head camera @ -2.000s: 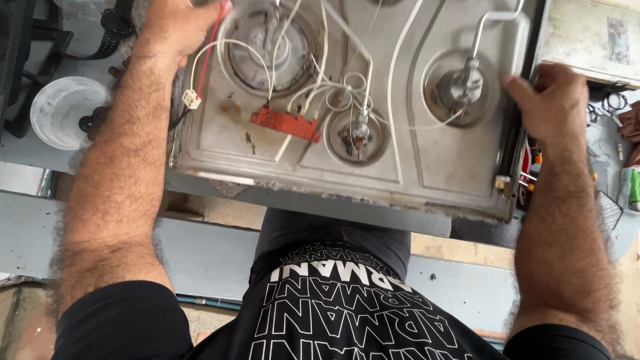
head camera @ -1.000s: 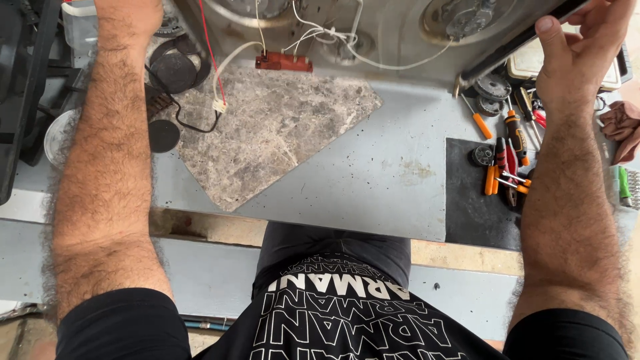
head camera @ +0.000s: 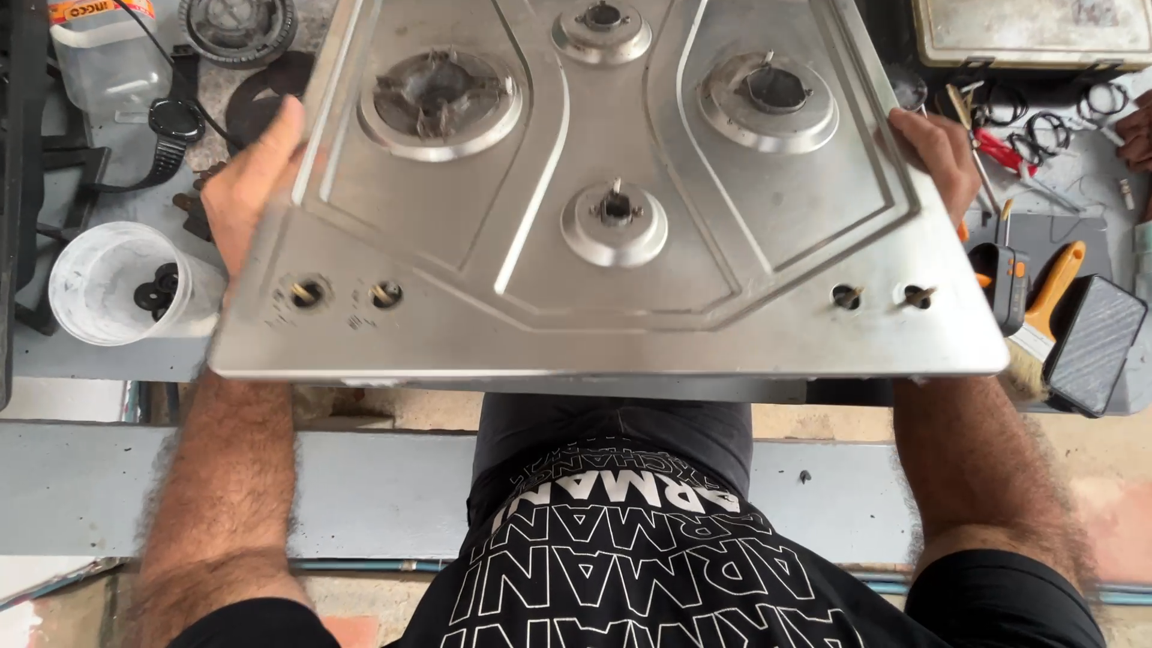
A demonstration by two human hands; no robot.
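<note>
Between my hands is a stainless steel gas cooktop (head camera: 630, 346), top side up, its near edge toward me. My left hand (head camera: 256, 180) grips its left side, and my right hand (head camera: 940, 162) holds the right side; the undersides of both grips are hidden. Several burners show on the top, among them a large one (head camera: 441, 94) at the left and a small one (head camera: 615, 220) at the front middle. Bare control valve stems (head camera: 307, 292) poke through holes along the front, without knobs. Whether the cooktop rests on the workbench beneath cannot be told.
On the left are a plastic tub (head camera: 117, 283) with black parts, a wristwatch (head camera: 175, 121), a clear plastic bottle (head camera: 108, 54) and black pan supports (head camera: 67, 171). A paintbrush (head camera: 1048, 306), a phone (head camera: 1093, 346), a red-handled screwdriver (head camera: 1003, 148) and a worn case (head camera: 1035, 31) lie right. Another person's hand (head camera: 1138, 135) shows at the right edge.
The cooktop has been turned over: its wired underside faced me before, and now its burner side shows. It was tilted up one second ago, with a stone-patterned slab visible below.
</note>
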